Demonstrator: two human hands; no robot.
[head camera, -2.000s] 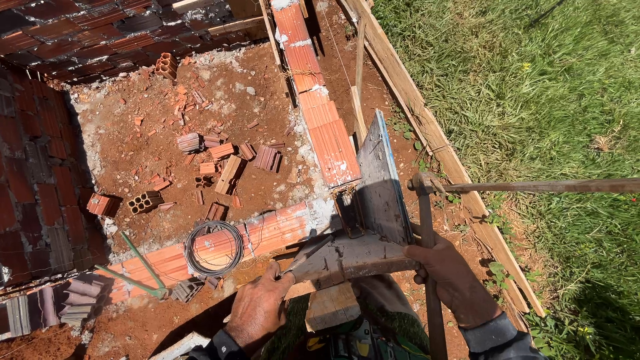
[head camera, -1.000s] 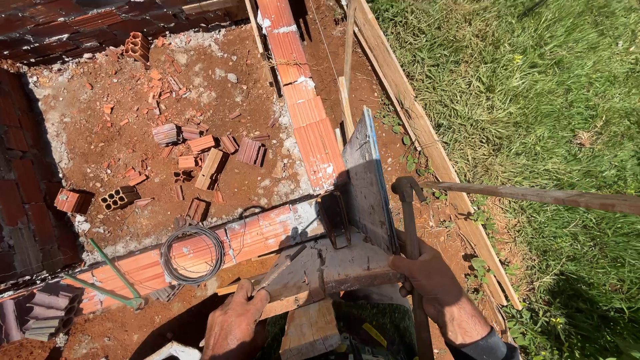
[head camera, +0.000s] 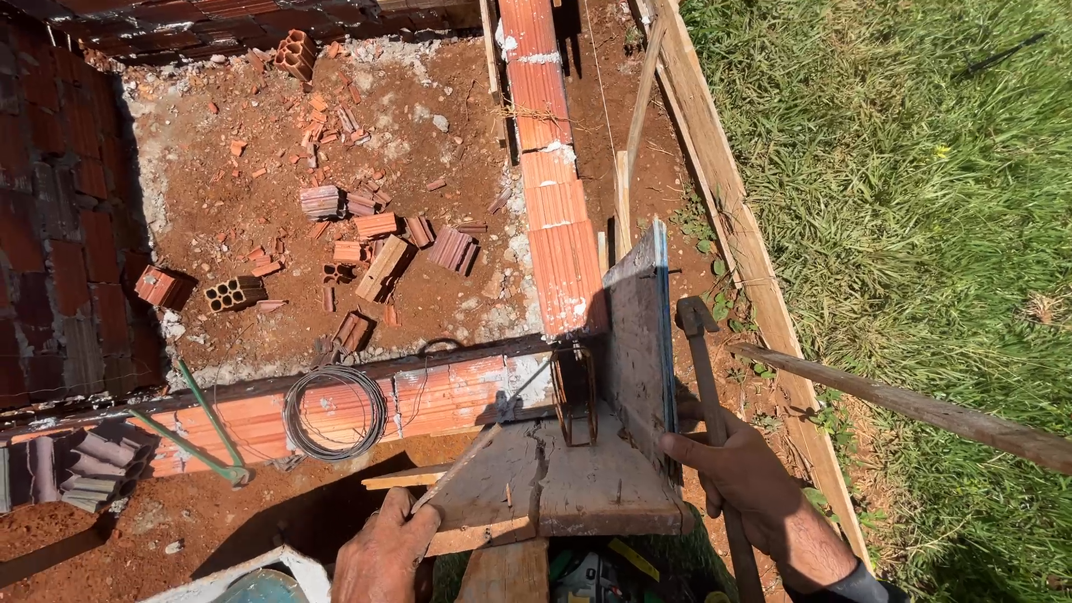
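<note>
My left hand (head camera: 388, 544) grips the left end of a cracked wooden formwork board (head camera: 578, 494), near a loose thin wood strip. My right hand (head camera: 749, 486) holds a claw hammer (head camera: 712, 394) by its handle, head up, while its thumb touches the upright formwork panel (head camera: 638, 335). Nails stick up from the cracked board. At the corner between board and panel stands a rusty rebar cage (head camera: 576, 402), beside the end of the hollow clay brick wall (head camera: 553, 243).
A coil of wire (head camera: 335, 412) and green-handled cutters (head camera: 209, 456) lie on the lower brick wall. Broken bricks (head camera: 385, 268) litter the dirt. A wooden pole (head camera: 904, 405) juts in from the right, across a long plank (head camera: 754, 251). A power tool (head camera: 586, 578) sits below the board.
My right hand, with the hammer, has come up against the upright panel. My left hand remains at the left end of the board.
</note>
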